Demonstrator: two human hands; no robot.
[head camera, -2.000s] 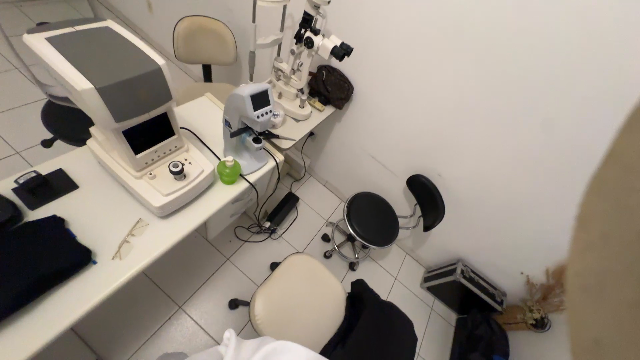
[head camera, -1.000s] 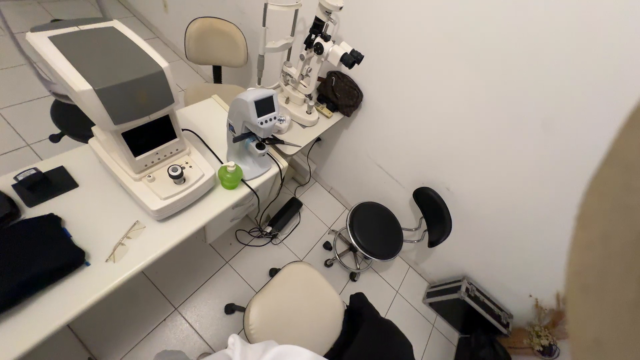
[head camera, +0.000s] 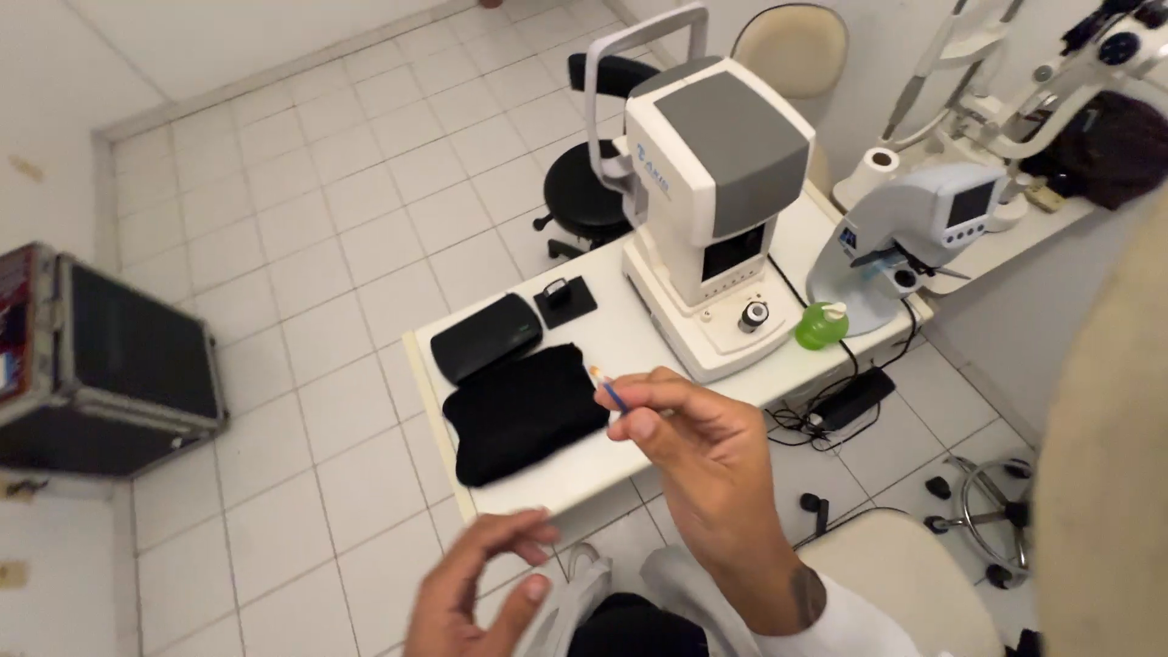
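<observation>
Between thumb and fingertips, my right hand (head camera: 707, 447) pinches a small thin blue item (head camera: 615, 396) with an orange and whitish tip; its exact kind cannot be told. Lower and to the left is my left hand (head camera: 484, 584), fingers apart and curved, holding nothing. Beyond the right hand a folded black cloth (head camera: 525, 415) lies on the white table (head camera: 547, 506). The eyeglasses seen earlier on the table cannot be made out as a separate thing; the right hand covers part of that area.
A black case (head camera: 488, 338), a white and grey tabletop eye-examination machine (head camera: 721, 182), a green bottle (head camera: 821, 326) and a lensmeter (head camera: 922, 228) stand on the table. A beige chair (head camera: 899, 575) is at the lower right, cables (head camera: 826, 424) on the floor, a flight case (head camera: 119, 356) at left.
Both hands have come into view, the right one with the small blue item. The view has swung to the left, bringing in the flight case and more floor.
</observation>
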